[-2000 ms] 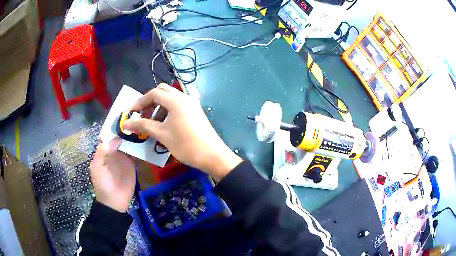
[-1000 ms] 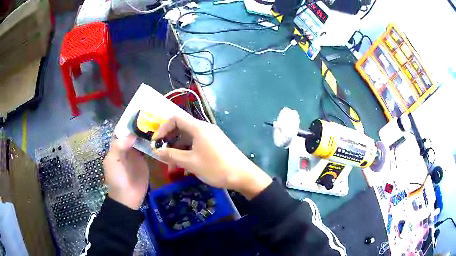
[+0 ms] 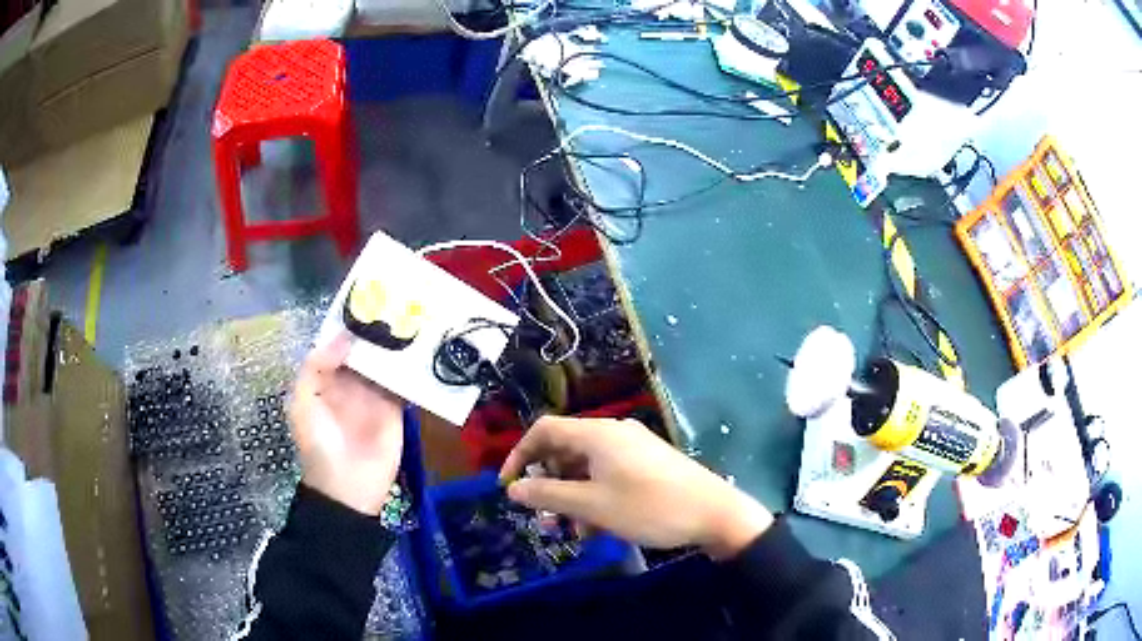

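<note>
My left hand (image 3: 347,430) grips a flat white box (image 3: 407,319) by its lower left edge, tilted above the floor and crates. A yellow round piece with a black rim (image 3: 382,313) sits on the box's left part, and a coiled black cable (image 3: 466,359) lies at its right. My right hand (image 3: 601,480) is away from the box, over the blue crate, thumb and fingers pinched. A tiny dark piece (image 3: 507,480) shows at its fingertips, too small to name. The blue crate (image 3: 438,551) holds a heap of small dark parts.
A red crate (image 3: 582,248) with cables stands beside the green bench (image 3: 714,288). The bench polisher (image 3: 920,426) is at the right, with an orange-framed parts tray (image 3: 989,257) behind. A red stool (image 3: 286,100) stands upper left. Many small parts (image 3: 188,463) lie lower left.
My right hand has left the yellow piece and moved right and down over the blue crate. The white box is now uncovered. The whole view has shifted, moving the bench rightward.
</note>
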